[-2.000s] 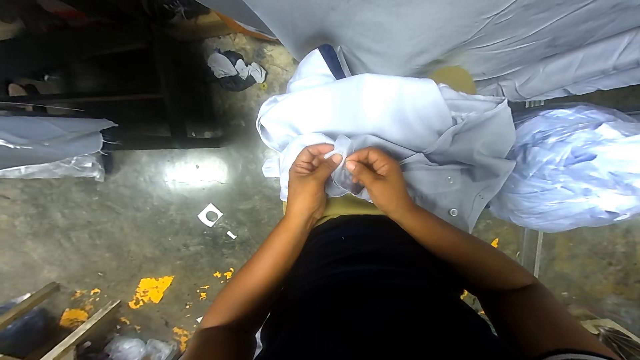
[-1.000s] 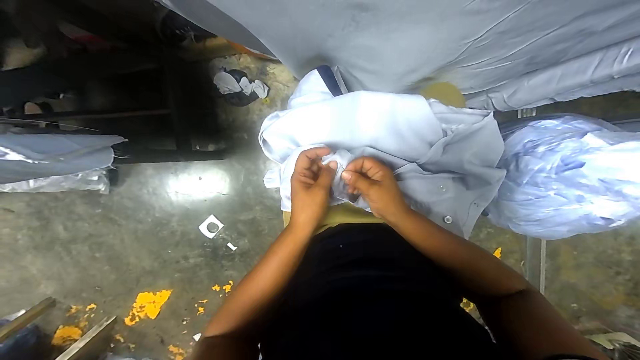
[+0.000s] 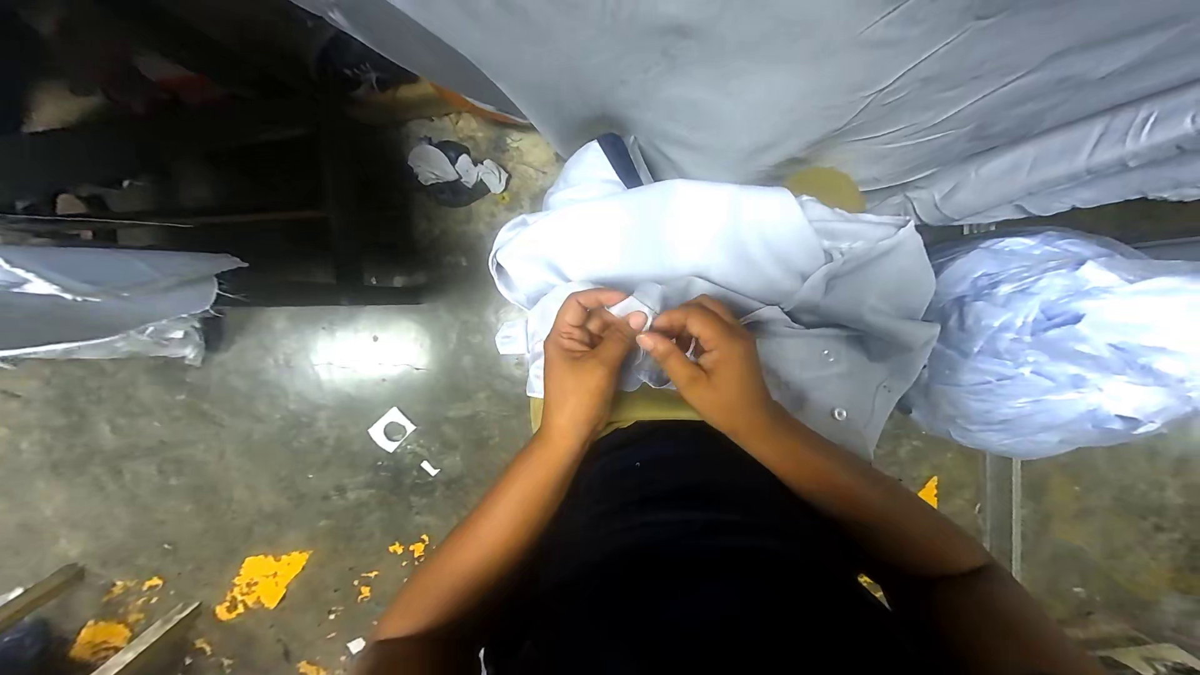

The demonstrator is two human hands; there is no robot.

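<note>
A light grey-blue garment [image 3: 694, 234] with buttons and a dark navy band at its far end lies bunched in front of my body, over a mustard-yellow surface. My left hand [image 3: 591, 356] pinches a small folded edge of the garment between thumb and fingers. Close on its right, my right hand [image 3: 708, 356] pinches the same part, the fingertips of both hands almost touching. A clear button [image 3: 839, 413] shows on the cloth to the right of my right hand. What lies beneath the pinched fold is hidden.
Large grey cloth [image 3: 750, 84] hangs across the far side. On the right sits a bulging bundle in clear plastic [image 3: 1069, 342]. More grey fabric [image 3: 112, 295] lies at the left edge. Paper scraps [image 3: 392, 429] and yellow flakes [image 3: 262, 583] are on the concrete floor.
Both hands have shifted their fingers on the cloth, and a pale folded edge now shows between the fingertips. The garment lies much as before.
</note>
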